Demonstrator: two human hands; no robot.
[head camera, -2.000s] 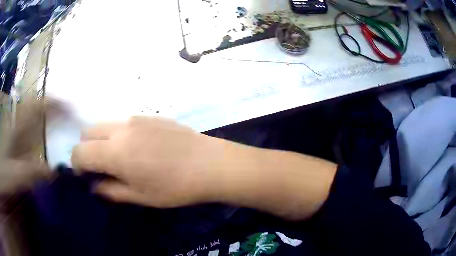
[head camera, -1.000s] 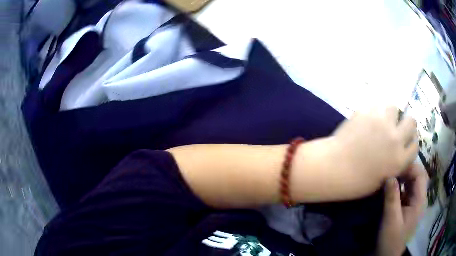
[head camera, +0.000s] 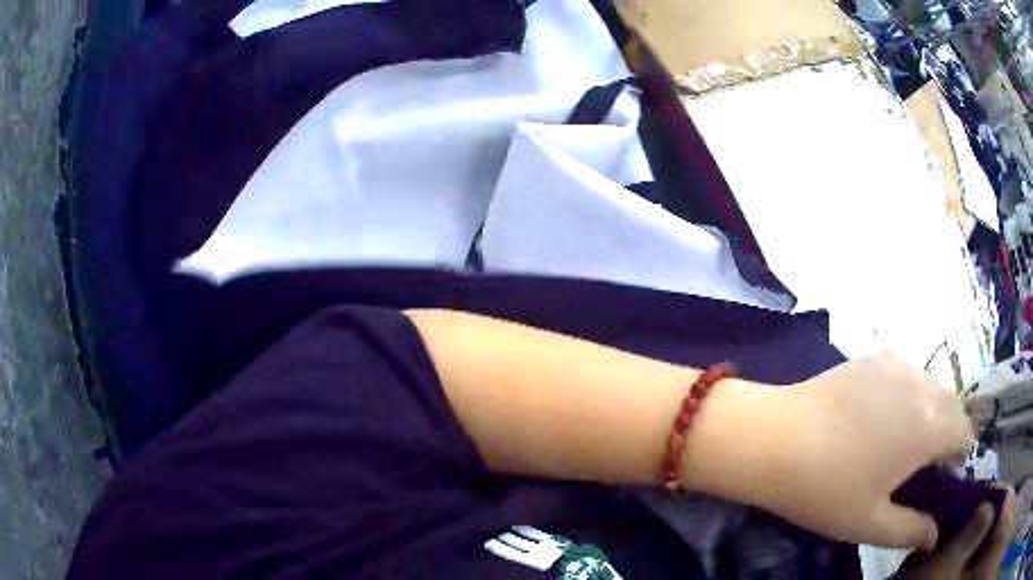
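Note:
A navy fabric piece (head camera: 510, 297) lies across my lap and the table's near edge, with light blue-grey cloth (head camera: 397, 170) folded over it. My left hand (head camera: 889, 448), with a red bead bracelet at its wrist, is at the lower right and grips a bunched navy edge (head camera: 952, 499) between thumb and fingers. My right hand (head camera: 976, 549) is at the lower right corner, partly cut off and partly behind the cloth; its fingers are on the same navy edge.
The white table (head camera: 827, 193) runs along the right of my left arm. A tan board (head camera: 748, 40) lies at its far end. Blurred clutter and a tan-and-white sheet (head camera: 957, 159) show beyond the right edge. Grey floor (head camera: 40, 374) is at the left.
The view has swung left from the shears and pin dish to the cloth. Since one second ago, more light cloth and the board show, and both hands sit lower right with navy cloth bunched between them.

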